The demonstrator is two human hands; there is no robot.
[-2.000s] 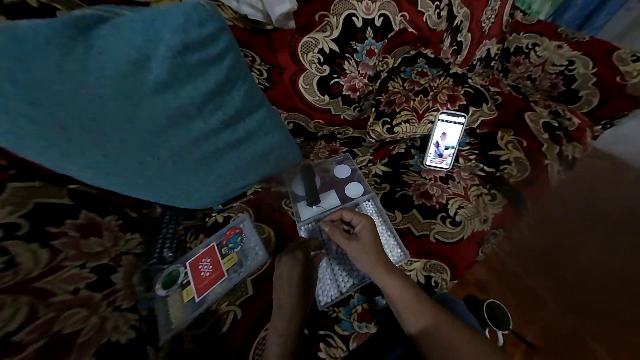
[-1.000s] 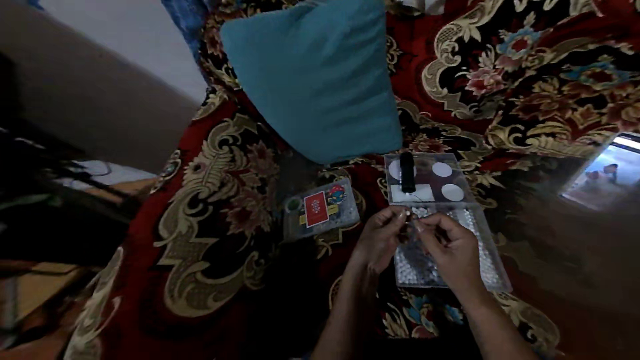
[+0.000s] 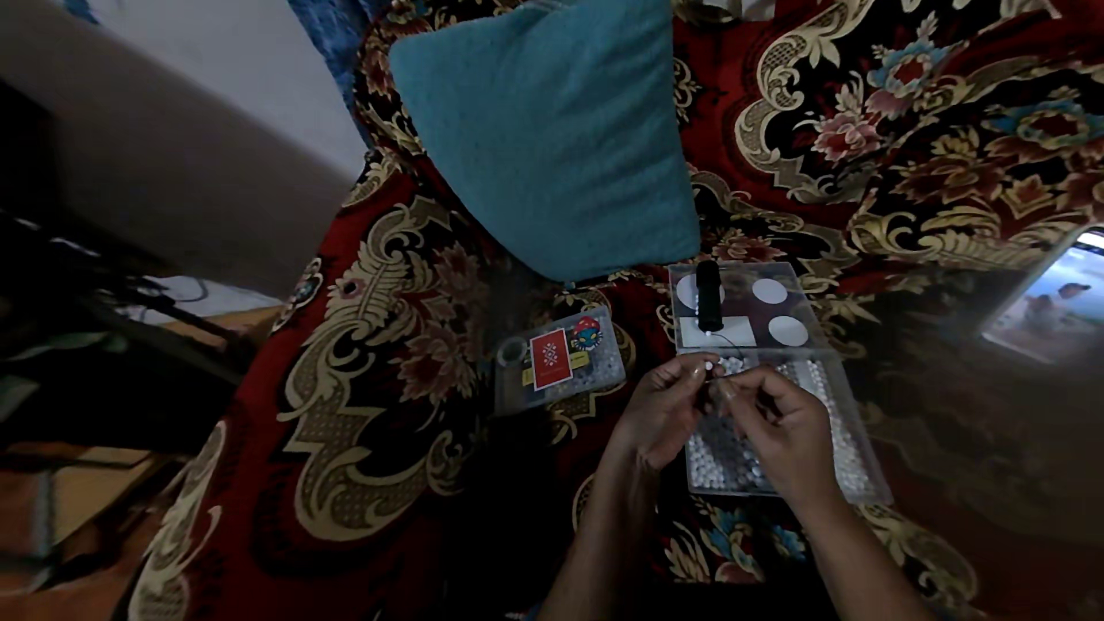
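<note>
My left hand [image 3: 668, 409] pinches a small white bead [image 3: 709, 366] between thumb and fingertips. Close beside it, the fingertips of my right hand [image 3: 776, 423] are closed on a thin dark thread [image 3: 731, 347], which runs up toward a black spool-like object [image 3: 709, 296]. Both hands are above an open clear plastic compartment box [image 3: 862, 448] filled with white and silvery beads. The black object lies on the box's raised lid [image 3: 806, 302], among white round stickers and a white rectangular label.
A second plastic case [image 3: 604, 371] with a red card [image 3: 551, 359] and a roll of tape lies to the left on the floral cover [image 3: 388, 414]. Behind stands a teal cushion [image 3: 561, 138]. A lit screen [image 3: 1052, 297] shows at the right.
The view has swung far to the left since the first frame. Both hands have stayed together over the bead box, and the white bead now shows at my left fingertips.
</note>
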